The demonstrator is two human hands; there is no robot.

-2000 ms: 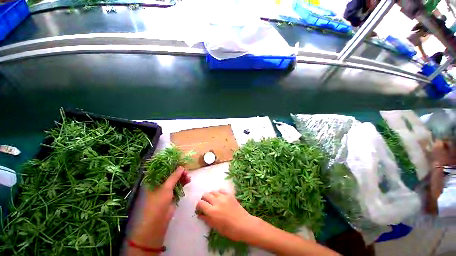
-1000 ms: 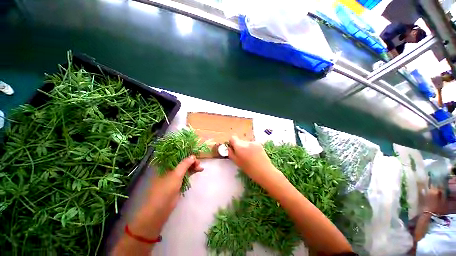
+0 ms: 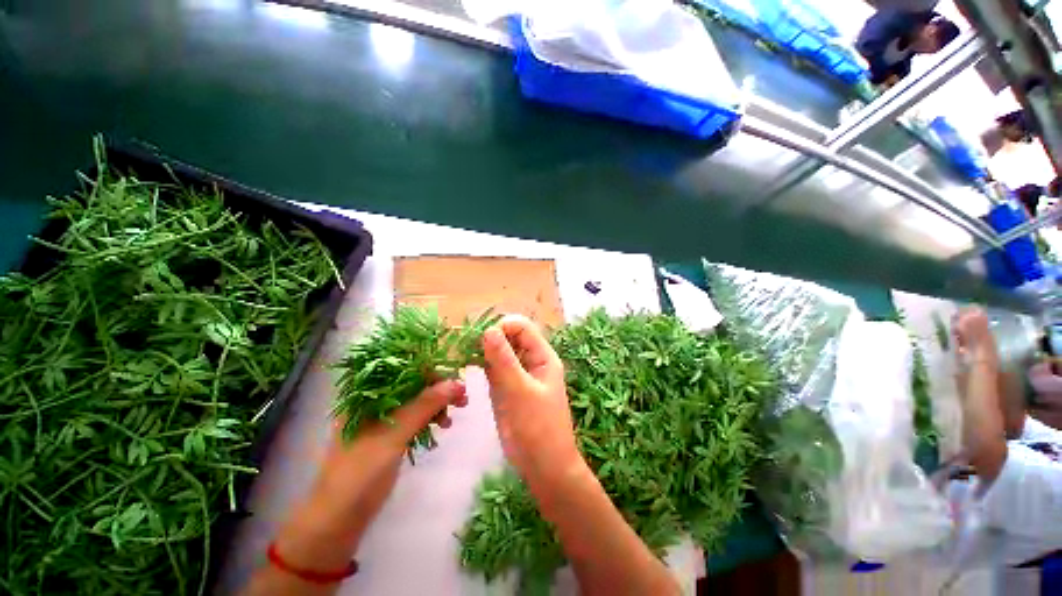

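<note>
My left hand point(image 3: 390, 437), with a red band at the wrist, is closed around a bunch of bright green leaf sprigs point(image 3: 390, 367). My right hand point(image 3: 530, 402) is just right of the bunch, its thumb and forefinger pinched together at leaves on the bunch's right edge. Whether those leaves are a separate sprig I cannot tell. A tan cardboard pad point(image 3: 475, 285) lies behind the hands on a white sheet point(image 3: 448, 495). The small white pot is not visible now. A dense pile of loose sprigs point(image 3: 664, 425) lies to the right, partly under my right forearm.
A black tray point(image 3: 353, 239) full of stemmed sprigs stands at the left. A clear plastic bag point(image 3: 868, 466) lies right of the pile. A blue crate point(image 3: 617, 99) with a white liner stands across the bench. Another person's arm point(image 3: 984, 402) is at the far right.
My right hand went from the sheet to the small white pot, then left to the bunch's edge. My left hand keeps hold of the bunch. The camera view has shifted and tilted.
</note>
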